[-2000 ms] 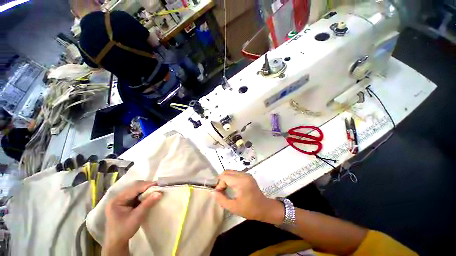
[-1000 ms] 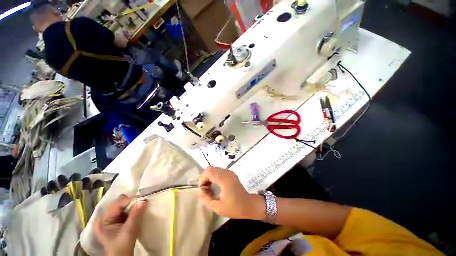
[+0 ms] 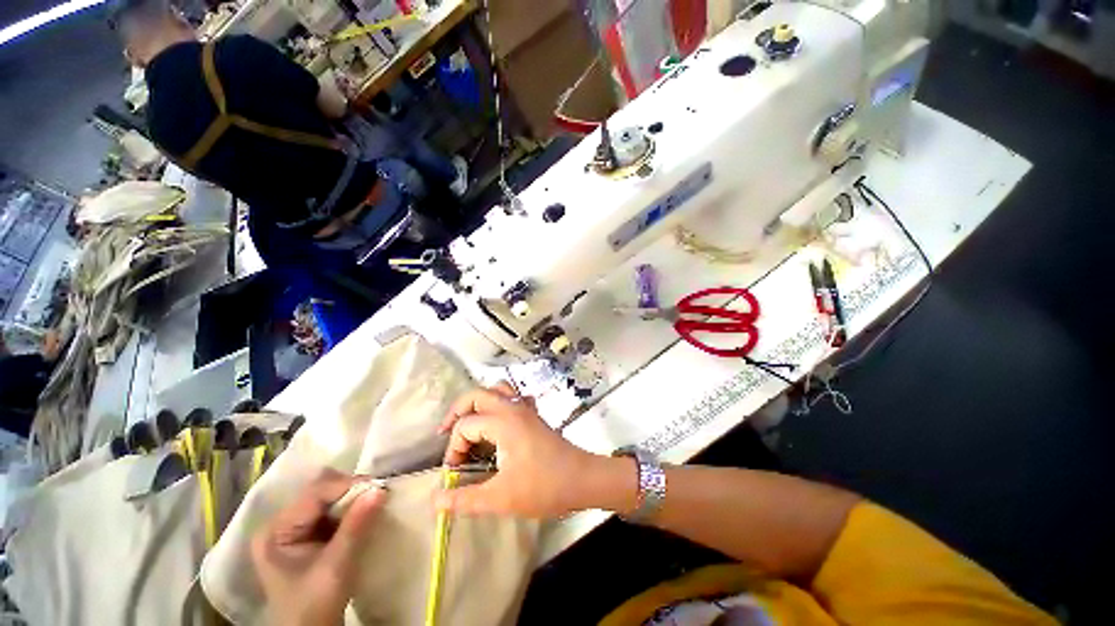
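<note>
A beige fabric panel lies over the table's left part and hangs toward me. A yellow line runs down it from the edge between my hands. My left hand pinches the edge at the left. My right hand pinches the grey edge strip where the yellow line meets it. Fingers hide much of the strip. The presser foot area of the white sewing machine is beyond the panel, with no fabric seen under it.
Red-handled scissors, a purple item and black-and-red snips lie right of the needle area. A black cable curves at the right. A stack of beige panels is at left. A person works beyond the table.
My right hand has moved left along the edge to the yellow line. My left hand still holds the edge. The view has shifted; the person beyond now shows more upright than at first.
</note>
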